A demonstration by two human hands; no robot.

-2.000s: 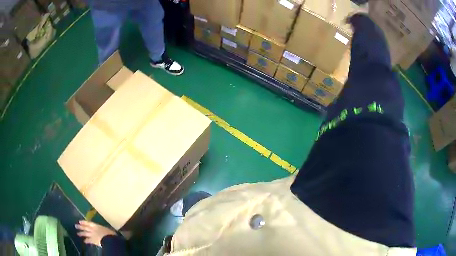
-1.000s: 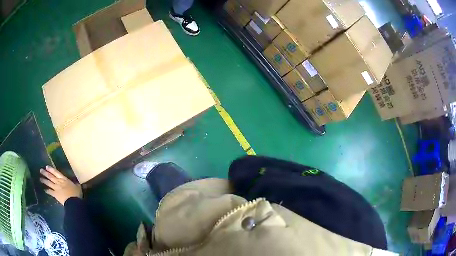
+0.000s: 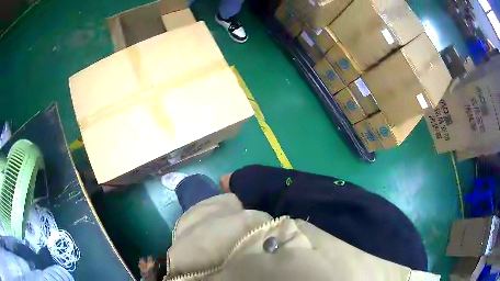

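A large closed brown carton (image 3: 159, 101) with tape across its top stands on the floor in front of me. My left hand (image 3: 147, 266) is small, dim and blurred at the bottom edge, beside the bench edge; what it touches is hidden. My right hand (image 3: 225, 183) shows only as a small patch beyond the black sleeve, in front of my body near my leg. Its fingers are mostly hidden. Neither hand is seen touching the carton.
The dark bench (image 3: 82, 203) at left bears a green fan (image 3: 21, 184), a pile of whitish rings (image 3: 63, 249) and clear plastic. An open carton (image 3: 140, 27) lies behind the large one. Stacked cartons (image 3: 378, 71) stand at right. A person's shoe (image 3: 234, 28) shows at the top.
My right arm has come down from the upper right to in front of my body. My left hand has moved from beside the carton's near corner to the bottom edge. The view has turned.
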